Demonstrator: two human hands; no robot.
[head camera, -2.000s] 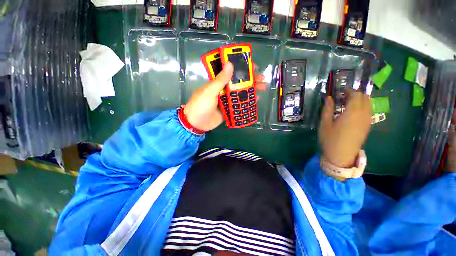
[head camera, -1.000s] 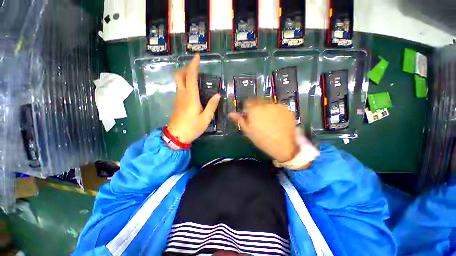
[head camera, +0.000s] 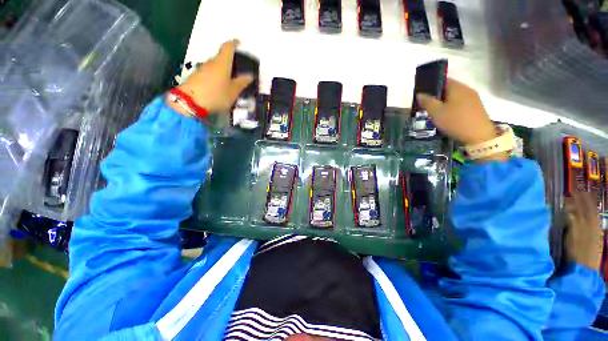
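Observation:
My left hand (head camera: 212, 83) holds a black unfinished handset (head camera: 245, 90) by its upper part at the far left corner of the clear blister tray (head camera: 230, 221). The handset is blurred. My right hand (head camera: 460, 113) grips another handset (head camera: 430, 93), tilted, at the far right corner. Three handsets, one of them in the middle (head camera: 328, 112), lie back up between my hands. The near row holds several more, such as one at its left (head camera: 281, 193) and a darker one at its right (head camera: 418, 203). The near row's leftmost pocket holds no handset.
More handsets (head camera: 370, 14) lie on the white board (head camera: 387, 60) beyond. Stacked clear trays (head camera: 113, 66) stand at left, with a handset (head camera: 61, 166) in them. At right, another person's hand (head camera: 582, 226) is by a side tray with red-orange phones (head camera: 573, 160).
My hands have moved apart and forward from the near row to the outer far handsets. The tray now sits lower in view, and more of the white board shows.

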